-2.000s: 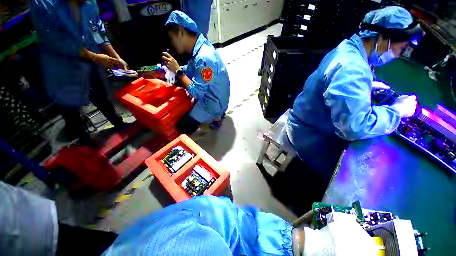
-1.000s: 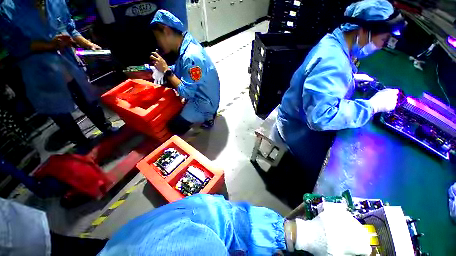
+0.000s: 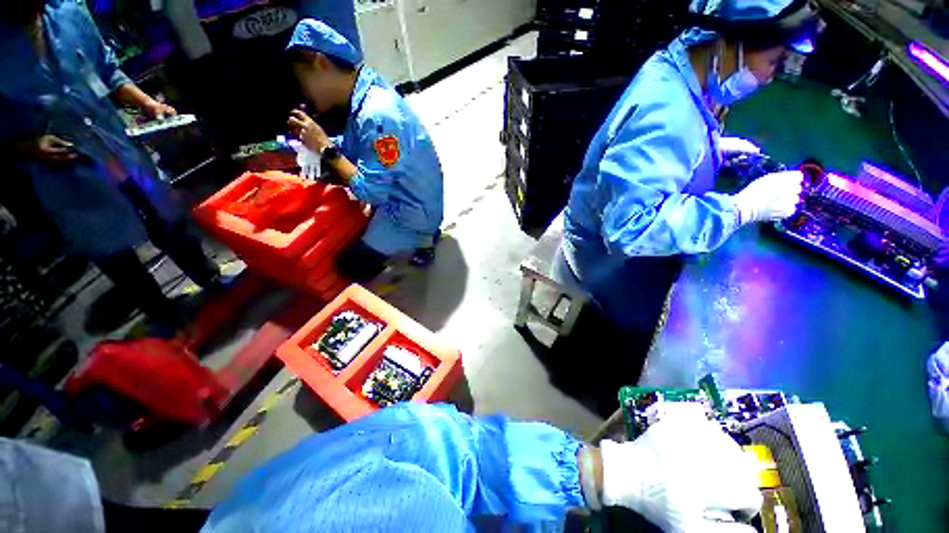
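My left hand (image 3: 682, 474), in a white glove and blue sleeve, lies over the near-left part of a power supply board (image 3: 765, 404) at the bottom right and holds it. Its fingertips are hidden or cut off by the lower edge. The board has green circuit parts, a silver-white ribbed heatsink (image 3: 822, 458) and a yellow-wrapped transformer (image 3: 765, 465) beside my fingers. The board is cut off below. My right hand is not in view.
A masked worker (image 3: 666, 156) works on another board (image 3: 864, 245) under purple light on the green bench mat (image 3: 791, 338). A pale shape (image 3: 941, 383) is cut off at the right edge. A red tote (image 3: 366, 352) holds boards. Another person (image 3: 390, 172) crouches by stacked red totes (image 3: 281, 224).
The view has turned right, so the scene has shifted left. My left hand stays on the board, its fingers now more spread downward. The pale shape has come into view. The standing person's arms have moved.
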